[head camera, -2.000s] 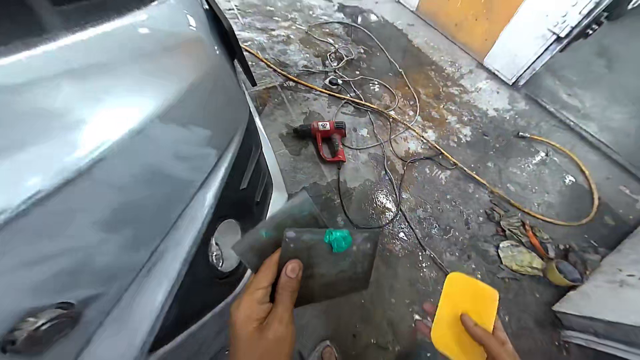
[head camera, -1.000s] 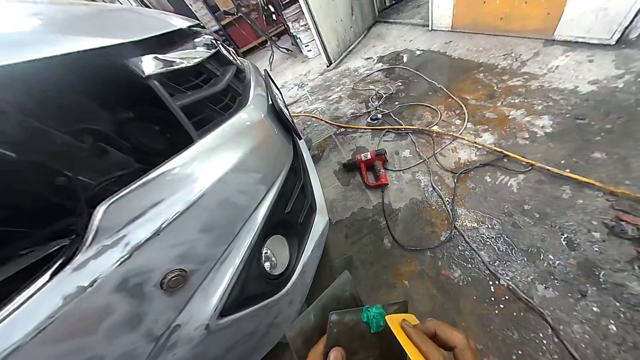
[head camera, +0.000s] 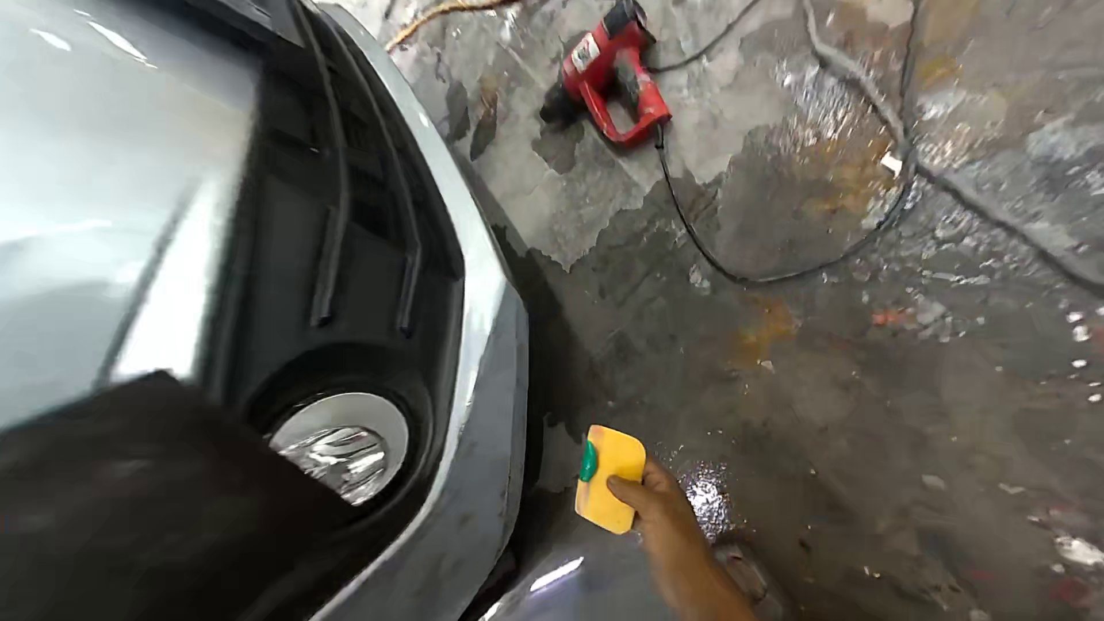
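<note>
My right hand (head camera: 668, 526) grips a yellow plastic spreader (head camera: 614, 479), thumb on its face. A dab of green putty (head camera: 588, 461) sits on the spreader's left edge. The hand is above the floor, just right of the car's silver-grey bumper (head camera: 492, 431), and does not touch it. At the lower left a dark, blurred flat plate (head camera: 164, 509) covers part of the bumper, close to the camera. My left hand is not in view. The round fog lamp (head camera: 345, 444) lies between the plate and the bumper's edge.
A red heat gun (head camera: 612, 78) lies on the stained concrete floor (head camera: 776, 414) beyond the bumper. Its black cable (head camera: 742, 278) loops to the right, and a grey cable (head camera: 966, 198) crosses the floor there. A piece of yellow hose (head camera: 440, 13) shows at the top.
The spreader has come away from the plate and now carries green putty. The plate has moved to the left, and my left hand has left the view. The view has moved closer to the bumper.
</note>
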